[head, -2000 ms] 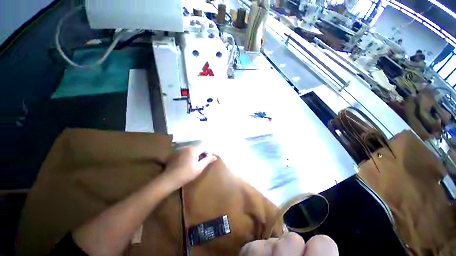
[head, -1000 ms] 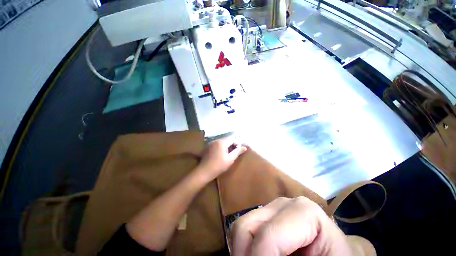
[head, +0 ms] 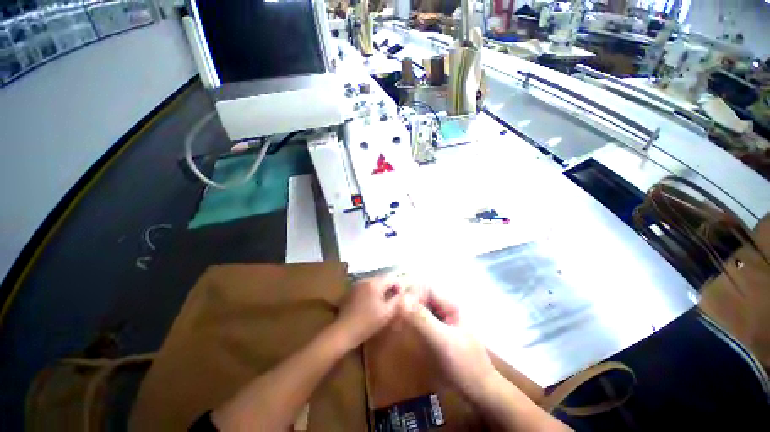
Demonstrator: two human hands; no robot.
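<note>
A tan-brown bag panel [head: 245, 337] lies over the table's front edge and the lap. A smoother orange-brown piece [head: 390, 375] with a black label [head: 410, 415] is right of the seam line. My left hand [head: 369, 310] grips the top edge of the bag. My right hand [head: 441, 331] meets it there, fingertips together at the edge; glare hides exactly what they pinch. A thin brown handle [head: 595, 390] loops out at the right. The white sewing machine head [head: 382, 160] stands behind the hands.
A small dark tool with red [head: 491, 217] lies on the glossy white table [head: 540, 190]. A dark monitor [head: 262, 38] stands behind at left, with green cloth [head: 245, 187] below it. More brown bags [head: 734, 291] hang at the right. Other machines stand in the back.
My right hand has moved from low in front of the label up to my left hand at the bag's edge. The label shows again. The view has tilted up, showing the monitor.
</note>
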